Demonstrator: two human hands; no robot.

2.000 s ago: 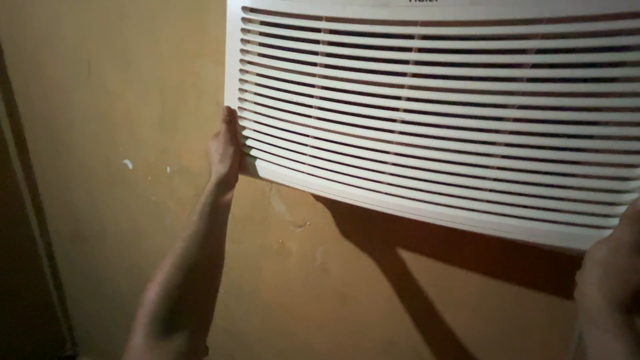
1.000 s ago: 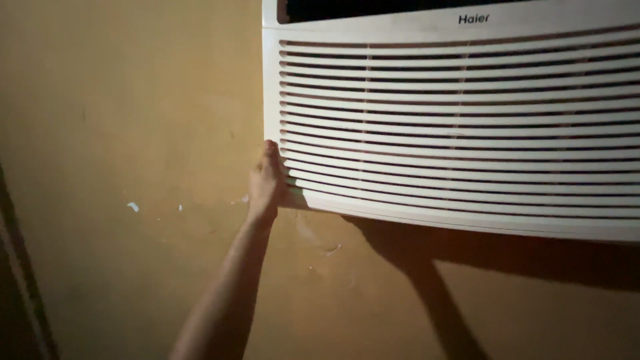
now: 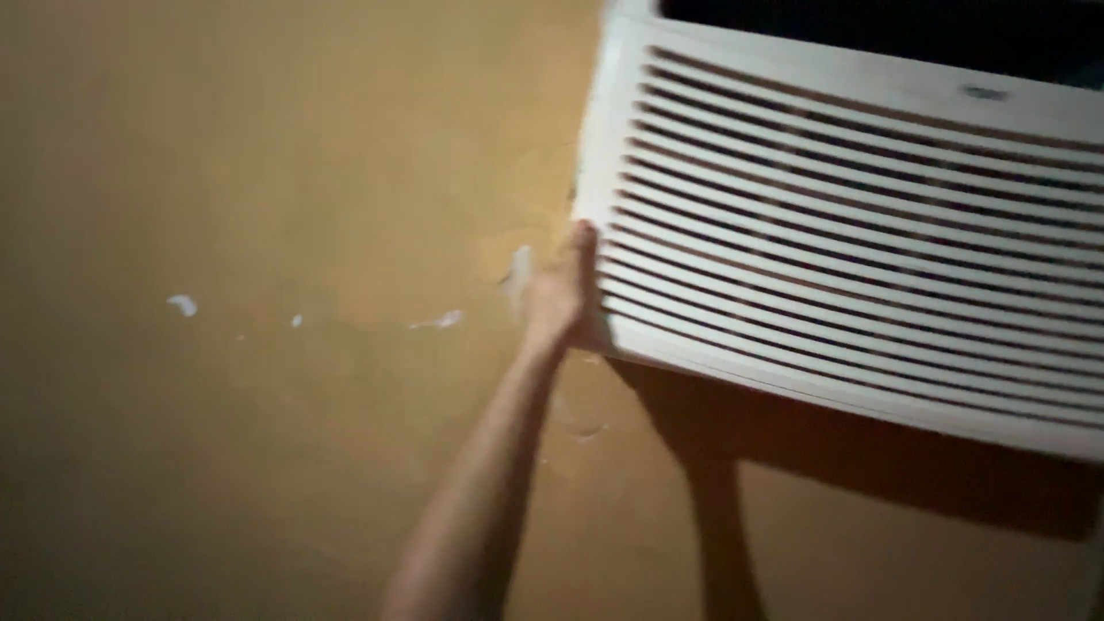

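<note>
A white Haier window air conditioner's slatted front panel fills the right of the head view, against a tan wall. A dark strip runs above its slats. My left hand is at the panel's lower left corner, with the thumb along the side edge; its fingers are hidden behind that edge. The hand appears to grip the panel's side. My right hand is out of view. The picture is somewhat blurred.
The tan painted wall spreads to the left, with several small chipped white spots. Below the unit lies a dark shadow of the panel and the arm.
The view has shifted and tilted, so the panel stands farther right. My right hand, at the right edge two seconds ago, is out of view. My left hand remains at the lower left corner.
</note>
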